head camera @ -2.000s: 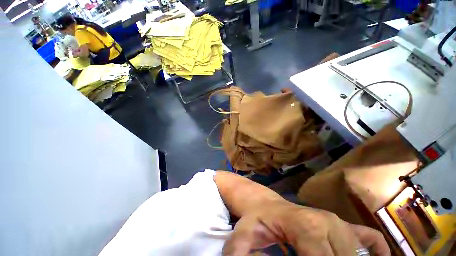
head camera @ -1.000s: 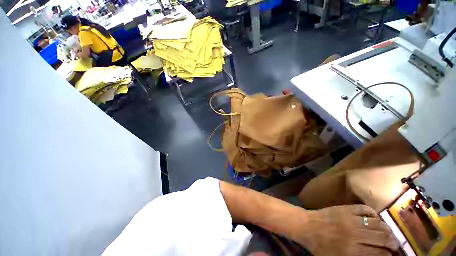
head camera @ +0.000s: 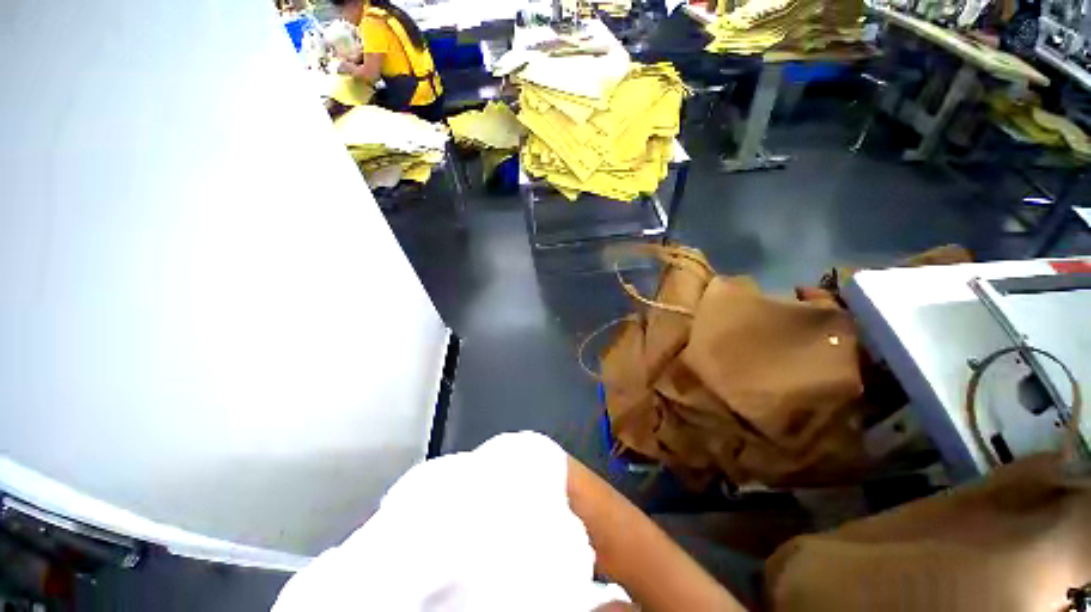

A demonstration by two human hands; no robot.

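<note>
A tan-brown bag body (head camera: 933, 556) lies at the lower right, over the front edge of the white machine bed (head camera: 915, 329). Its brown loop (head camera: 973, 412), a strap or cord, rests on the bed. My bare forearm (head camera: 640, 544), seemingly the left, comes out of a white sleeve and runs off the bottom edge. My left hand is cut off below the picture. My right hand is out of the picture. The template window is out of view; a small dark machine part shows at the lower right corner.
A heap of brown bags (head camera: 766, 383) with thin loops stands left of the machine bed. A large white panel (head camera: 215, 299) fills the left side. Stacked yellow pieces (head camera: 604, 132) lie on a table behind. A person in yellow (head camera: 401, 60) works at the upper left.
The view has swung right-to-left, so the bags and machine bed sit farther right. The hand that lay by the yellow template and the template itself have left the picture.
</note>
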